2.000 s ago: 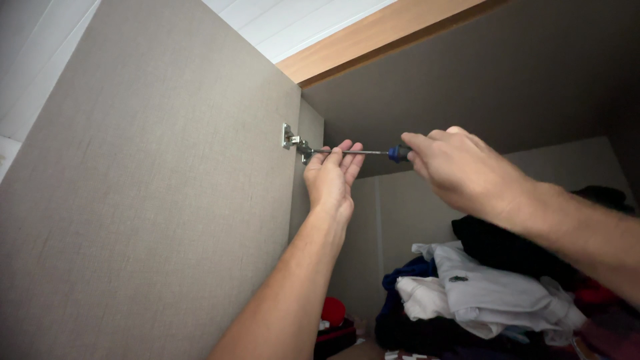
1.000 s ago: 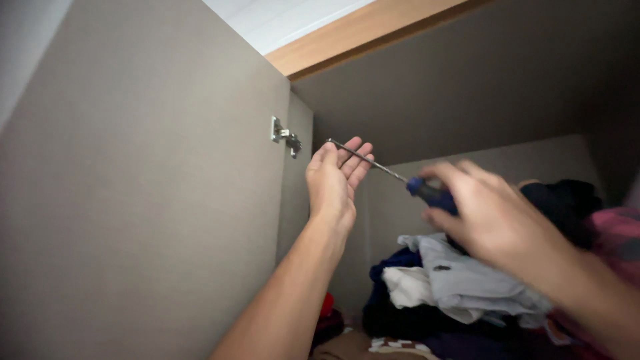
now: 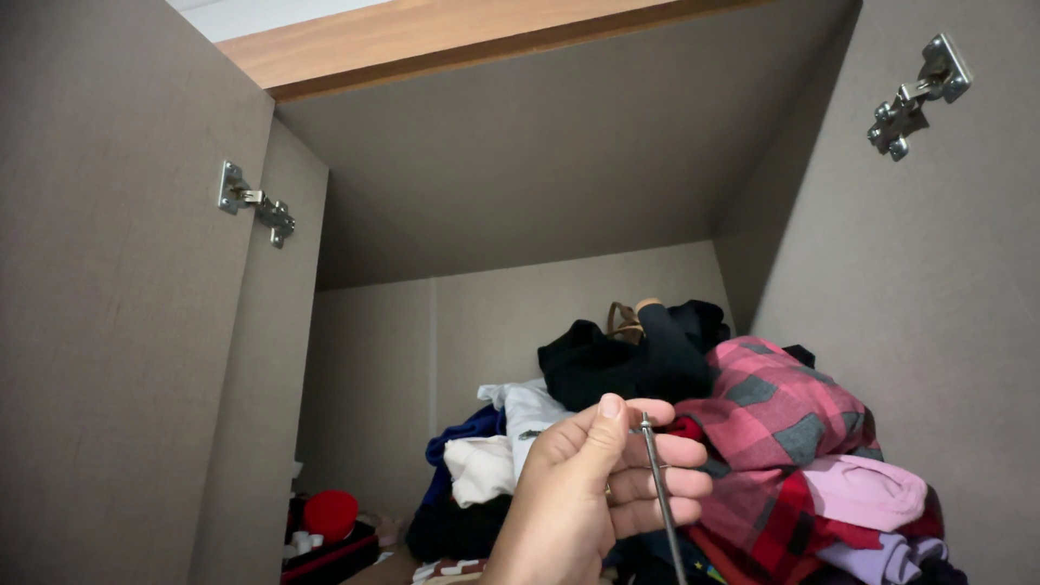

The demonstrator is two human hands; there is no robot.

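My left hand is raised palm up in front of the clothes, its fingers half curled. Across those fingers runs the metal shaft of a screwdriver, with a small screw at its tip near the forefinger. The screwdriver's handle and my right hand are below the picture's edge. A metal cabinet hinge joins the left door to the side panel, up and left of my hand. Another hinge is at the upper right, away from my hand.
Inside the cabinet lies a pile of clothes: a black garment, a white one and a pink-and-grey checked one. A red round object is at the lower left. A wooden strip runs along the cabinet's top.
My left hand has left the left hinge area and is now in front of the clothes. My right hand has gone out of view. The view has swung right, bringing in the right hinge.
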